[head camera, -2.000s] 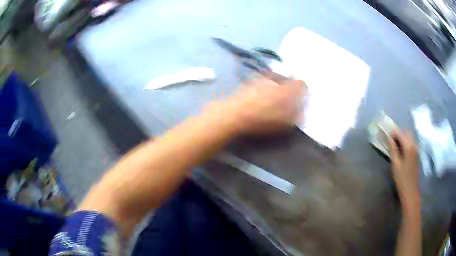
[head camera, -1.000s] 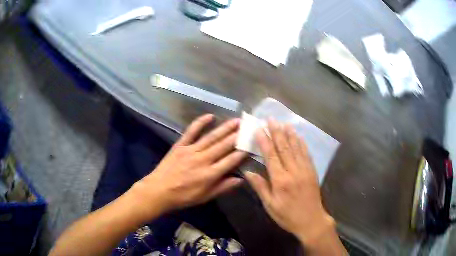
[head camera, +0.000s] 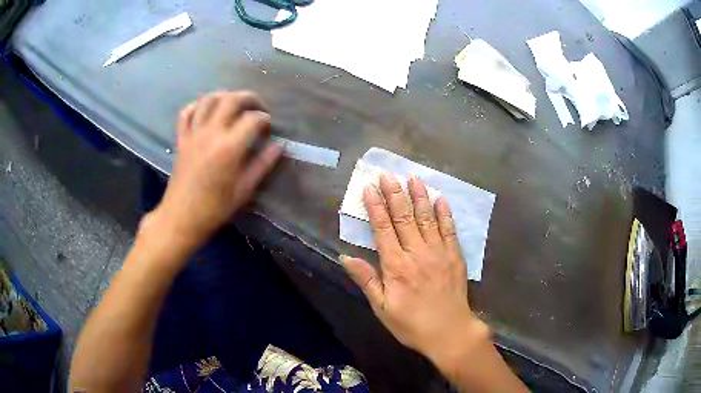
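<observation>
A small white fabric piece (head camera: 358, 192) lies on a larger pale grey-white rectangle (head camera: 473, 230) near the table's front edge. My right hand (head camera: 411, 253) lies flat on the fabric piece, fingers spread a little. My left hand (head camera: 223, 150) is to the left, fingers curled at the left part of a narrow pale strip (head camera: 313, 153). The strip's left end is hidden by the hand, and I cannot tell if the fingers grip it.
Large white sheets (head camera: 361, 38) lie at the back, beside green scissors handles (head camera: 265, 14). A folded white strip (head camera: 150, 38) is far left. A beige cloth pad (head camera: 496, 77) and crumpled white cloth (head camera: 580, 84) lie back right. An iron (head camera: 653, 269) stands at right. A blue crate (head camera: 34, 345) is lower left.
My left hand has moved left, off the fabric piece and onto the narrow strip. My right hand stays on the piece. The view has shifted, so the table items appear further left and mostly higher.
</observation>
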